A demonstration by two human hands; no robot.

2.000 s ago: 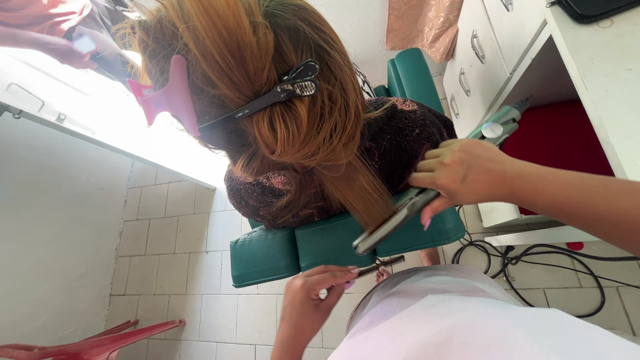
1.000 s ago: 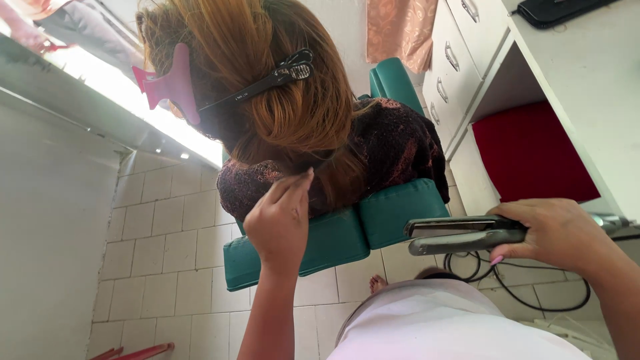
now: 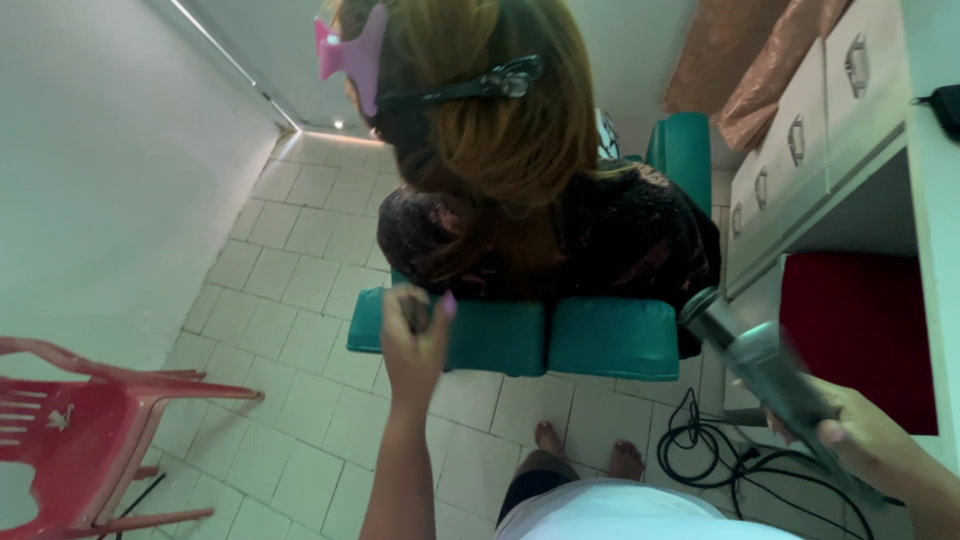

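Note:
A seated person's reddish-brown hair (image 3: 517, 150) is pinned up with a pink butterfly clip (image 3: 364, 60) and a black sectioning clip (image 3: 480, 88). Loose hair hangs down over the dark patterned garment (image 3: 637, 232). Near the left part of the green chair back (image 3: 495, 330), my left hand (image 3: 412, 345) is blurred, its fingers curled; something dark shows between them, but whether it is held cannot be told. My right hand (image 3: 847, 420) grips a hair straightener (image 3: 765, 367), its plate end pointing up and left beside the chair's right edge, away from the hair.
White drawers (image 3: 787, 150) and a shelf with a red cushion (image 3: 855, 337) stand at the right. A black cable (image 3: 697, 450) lies coiled on the tiled floor (image 3: 300, 300) near my bare feet (image 3: 624, 459). A red plastic chair (image 3: 90, 435) is at lower left.
My left hand has moved away from the hair, down and left. The straightener, around a hair section two seconds ago, is now away from the hair and tilted upward. The view has shifted.

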